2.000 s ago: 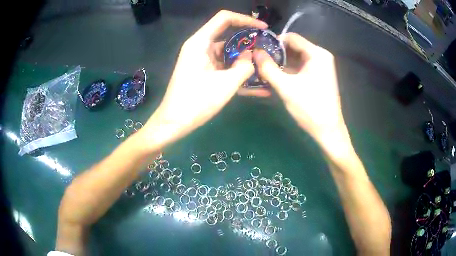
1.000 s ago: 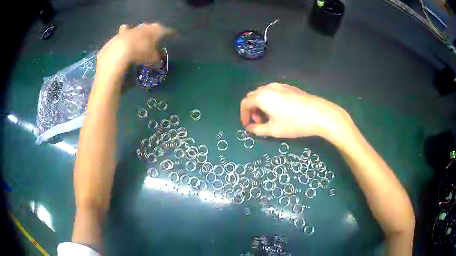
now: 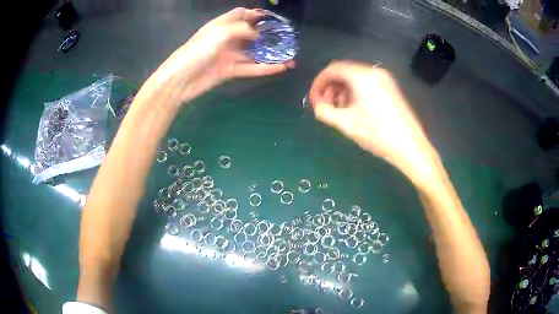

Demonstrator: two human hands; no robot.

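Note:
My left hand (image 3: pixel 224 55) holds a round electronic unit (image 3: pixel 274 40) by its rim near the top centre, its blue face towards me and blurred by motion. My right hand (image 3: pixel 358 101) is to the right of the unit and apart from it, with thumb and fingertips pinched together. A small shiny edge, seemingly a coil spring (image 3: pixel 305 100), shows at its fingertips. Many coil springs (image 3: pixel 311 238) lie loose across the green surface below the hands.
A plastic bag of springs (image 3: pixel 70 132) lies at the left, with part of another unit beside it behind my left forearm. A black housing (image 3: pixel 433 58) stands on the belt at upper right. Grouped black housings (image 3: pixel 533 270) with red wires fill the right edge. A metal rail (image 3: pixel 478 30) runs along the top right.
My left hand has moved right and now holds a unit. My right hand has moved up, away from the springs. The unit lying on the belt at upper centre is no longer seen there.

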